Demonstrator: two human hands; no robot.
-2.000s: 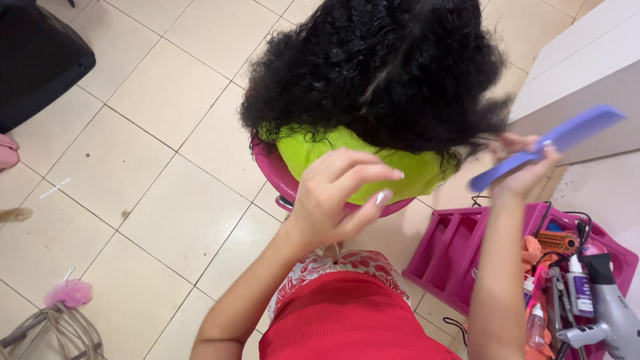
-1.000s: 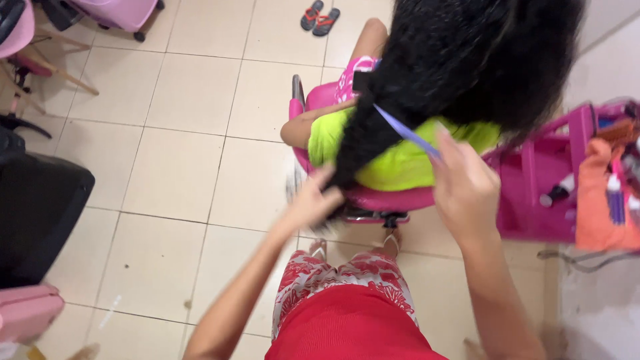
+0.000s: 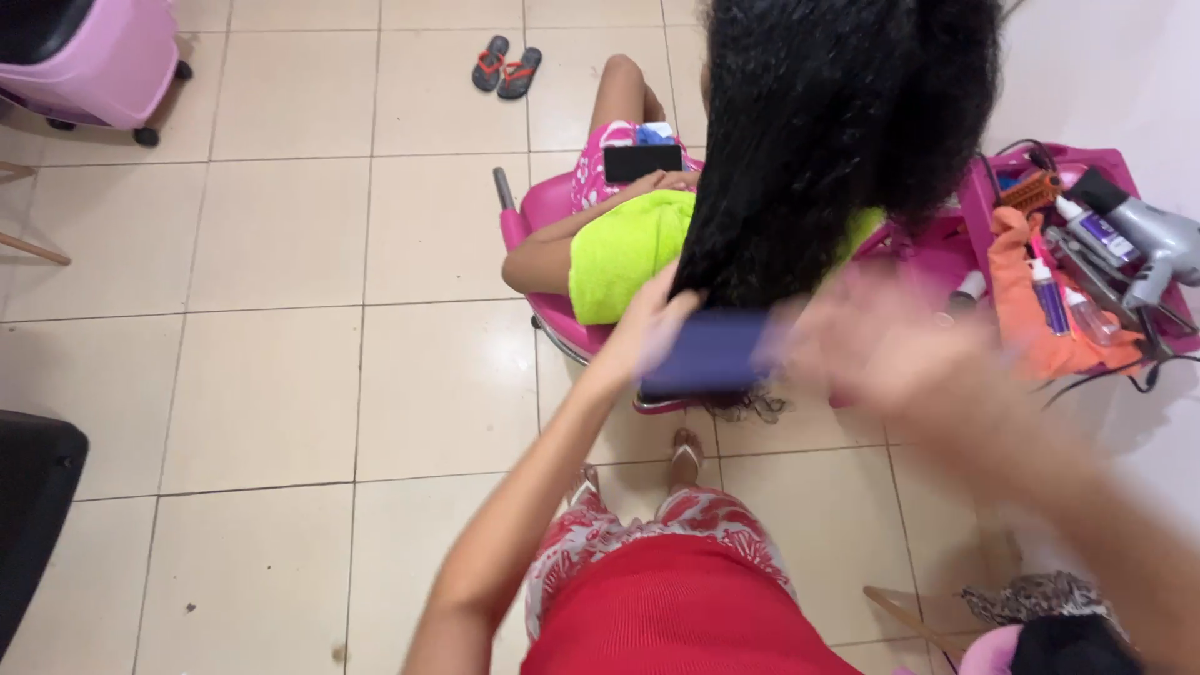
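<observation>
A person sits in a pink salon chair (image 3: 553, 211) with a lime-green towel (image 3: 630, 255) over the shoulders. Their long black curly hair (image 3: 825, 122) hangs down behind the chair back. My left hand (image 3: 652, 323) grips a gathered section of it near the lower part. Across that section lies a blue comb (image 3: 717, 352), blurred by motion. My right hand (image 3: 872, 342), strongly blurred, holds the comb at its right side. Loose curly ends show below the comb. A black phone (image 3: 643, 163) rests on the seated person's lap.
At right, a pink trolley (image 3: 1106, 161) holds a grey hair dryer (image 3: 1148, 230), spray bottles, an orange cloth (image 3: 1017, 281) and cables. Flip-flops (image 3: 506, 67) lie on the tiled floor ahead. A pink wheeled cart (image 3: 108, 66) stands upper left, a black object (image 3: 37, 516) at the left edge.
The comb, held near the upper part of the hair section a second ago, is now low across it. Two seconds ago my left hand was off the hair. The view has shifted.
</observation>
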